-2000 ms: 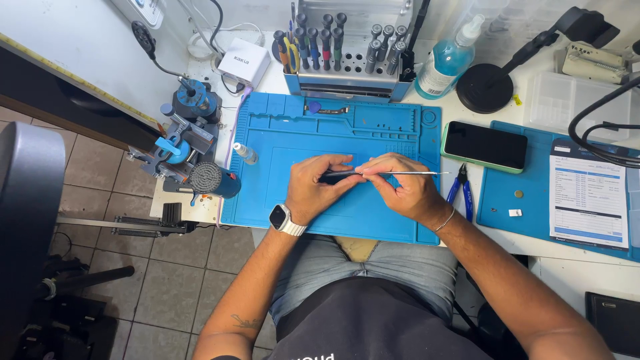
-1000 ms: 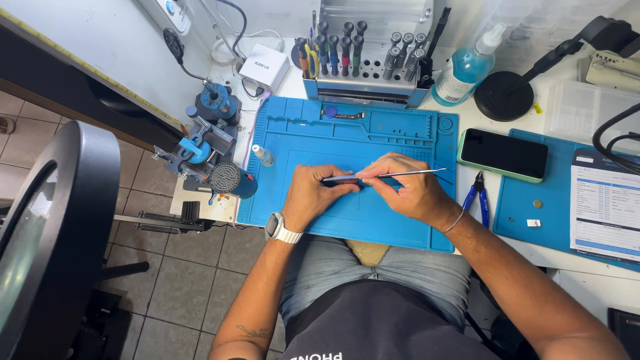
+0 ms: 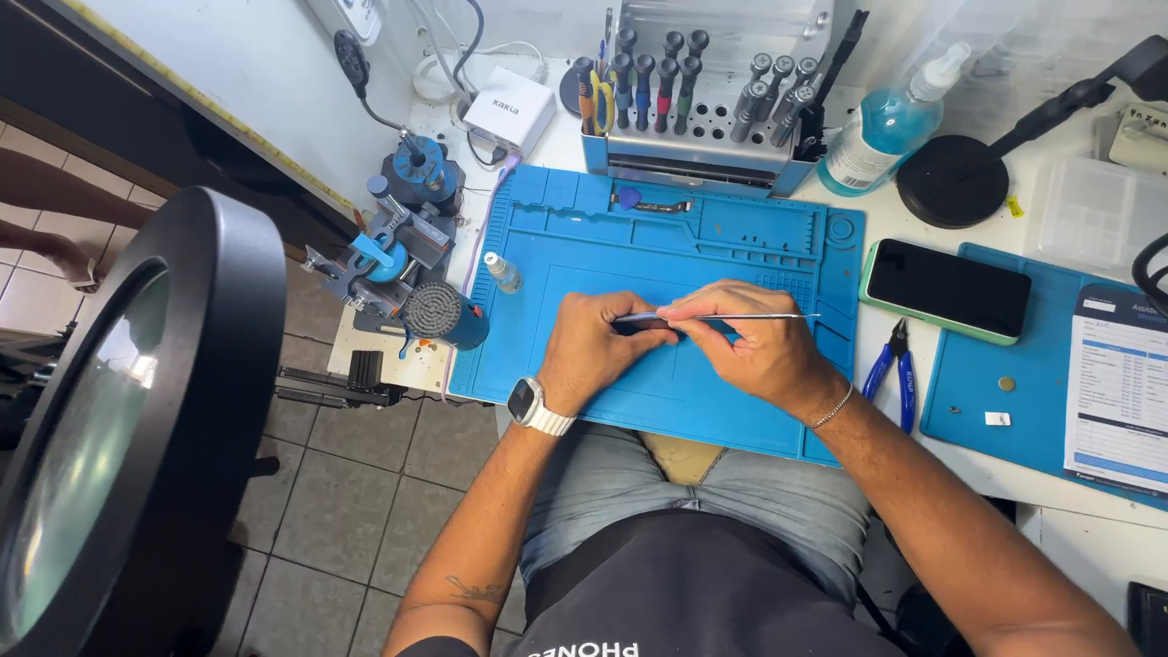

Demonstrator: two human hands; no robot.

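Observation:
Over the blue silicone work mat (image 3: 584, 374), my left hand (image 3: 598, 351) grips a thin, dark, flat object (image 3: 641, 321) seen nearly edge-on; its kind cannot be told. My right hand (image 3: 753, 342) pinches a slim metal hand tool (image 3: 776, 317), whose thin end points right. The tool's other end meets the dark object between my fingertips, where the contact is partly hidden. A small clear bottle (image 3: 503, 273) lies on the mat left of my hands. A blue plastic pick (image 3: 629, 197) and a flex cable (image 3: 664, 207) rest in the mat's upper tray.
Blue-handled flush cutters (image 3: 891, 374) and a phone in a green case (image 3: 946, 290) lie at right, near a printed form (image 3: 1121, 392). A screwdriver rack (image 3: 703, 146) and spray bottle (image 3: 882, 128) stand behind. A clamp holder (image 3: 379, 260) and large magnifier lamp (image 3: 196, 401) are left. A person's legs (image 3: 55, 214) show far left.
A person's legs have come into view at the far left. My hands keep their hold on the dark object and the tool. The view has shifted, bringing the magnifier lamp further into sight.

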